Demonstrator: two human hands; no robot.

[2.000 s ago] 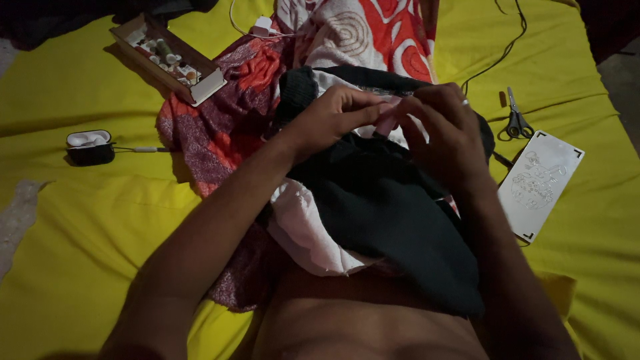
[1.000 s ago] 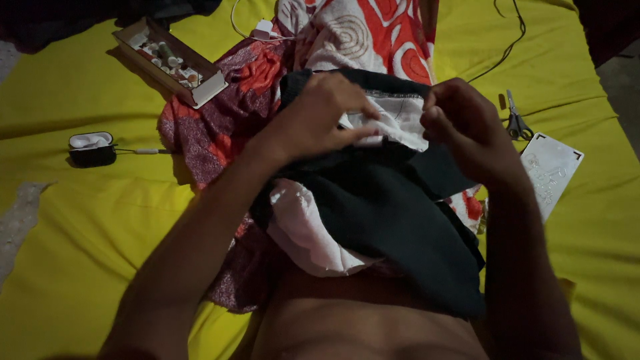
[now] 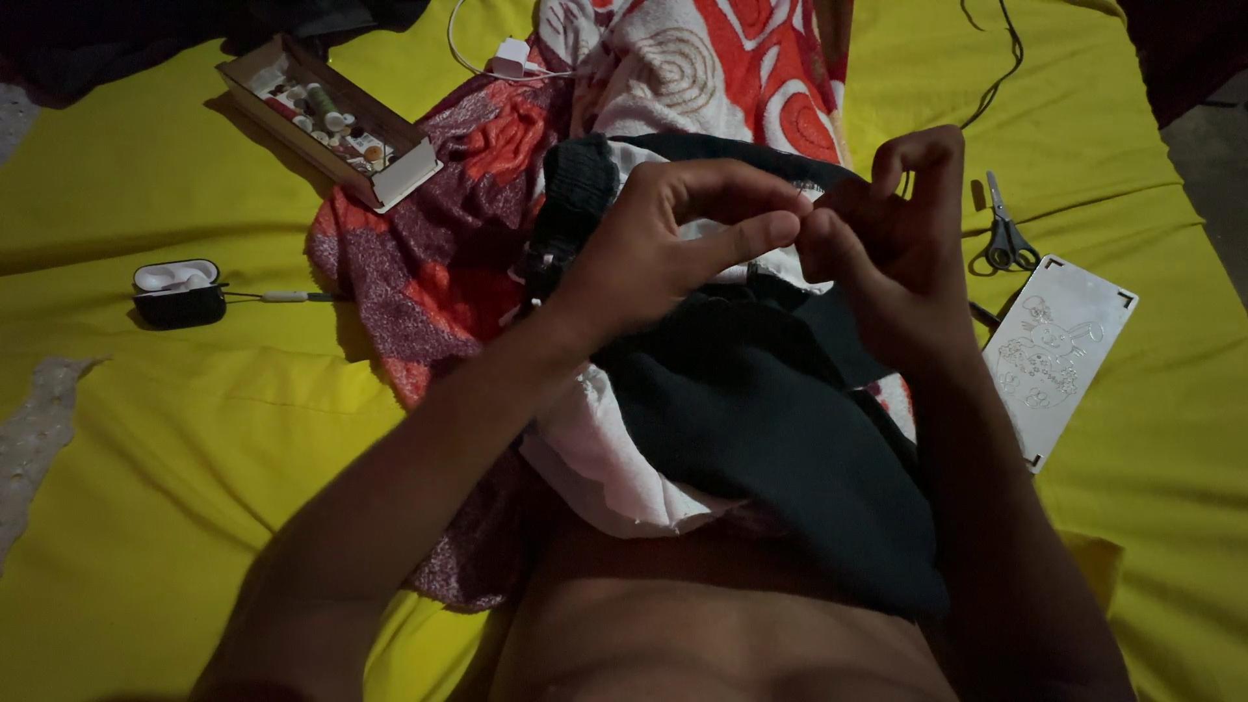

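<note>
A black garment with white lining (image 3: 751,390) lies bunched across my lap. Above its upper part, my left hand (image 3: 682,229) reaches right with thumb and forefinger almost together. My right hand (image 3: 892,253) meets it fingertip to fingertip, its thumb and forefinger pinched and another finger bent up. Something very thin and dark, perhaps a needle or thread, shows at the fingertips; it is too small to identify. The white cloth shows behind the fingers, and I cannot tell whether either hand grips it.
A patterned red and white blanket (image 3: 673,73) lies beneath the garment on a yellow sheet (image 3: 195,429). An open box of thread spools (image 3: 322,117) stands upper left, a black earbud case (image 3: 179,297) left. Scissors (image 3: 1004,239) and a white engraved plate (image 3: 1058,356) lie right; a white charger (image 3: 510,58) is above.
My hands were apart one second ago, with the left over the white lining; now their fingertips meet above the garment.
</note>
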